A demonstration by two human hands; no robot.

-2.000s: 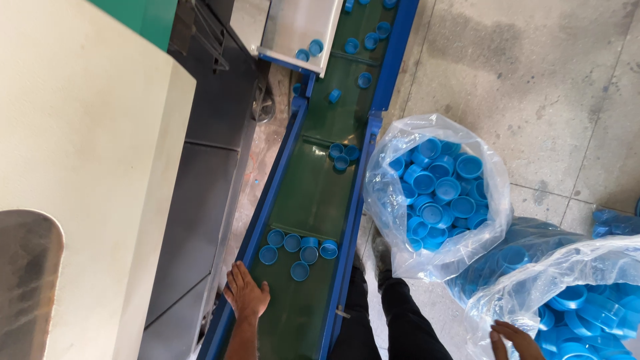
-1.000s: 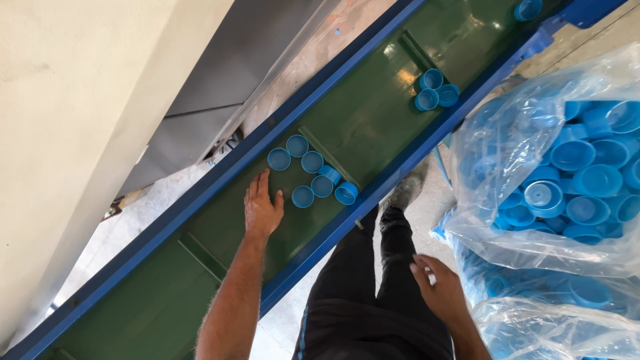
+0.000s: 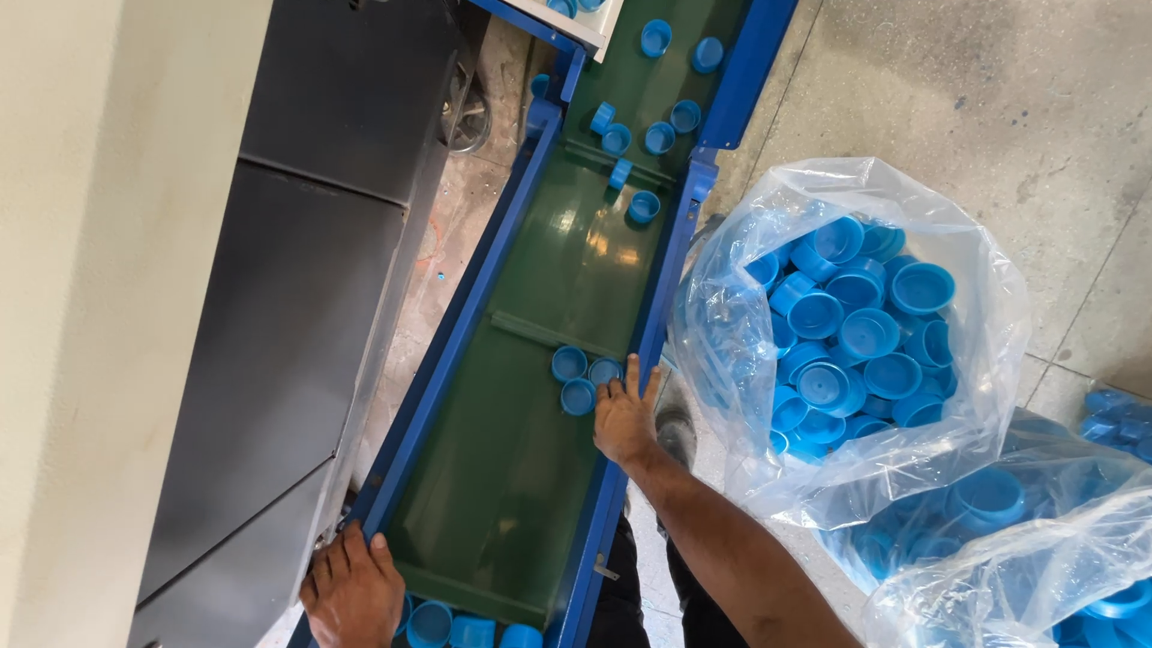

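Blue plastic caps ride on a green cleated conveyor belt [image 3: 504, 423]. My right hand [image 3: 625, 414] is at the belt's right side, fingers spread, fingertips by a cluster of three caps [image 3: 578, 396] below a cleat; it holds nothing that I can see. My left hand [image 3: 353, 585] rests on the blue left rail near the bottom, fingers fairly close together, its underside hidden. Just right of it, a row of several caps [image 3: 429, 623] lies at the frame's bottom edge. Further up the belt, more caps [image 3: 643, 207] lie scattered.
Right of the conveyor stands a clear plastic bag [image 3: 981, 270] full of blue caps, with another filled bag [image 3: 1017, 558] below it. A dark machine cabinet [image 3: 297, 243] and a cream panel [image 3: 108, 270] flank the left side. A white chute [image 3: 589, 22] meets the belt's top.
The right hand has moved from beside the legs to the three-cap cluster. The left hand has gone from over the belt to the left rail. The view has swung strongly.
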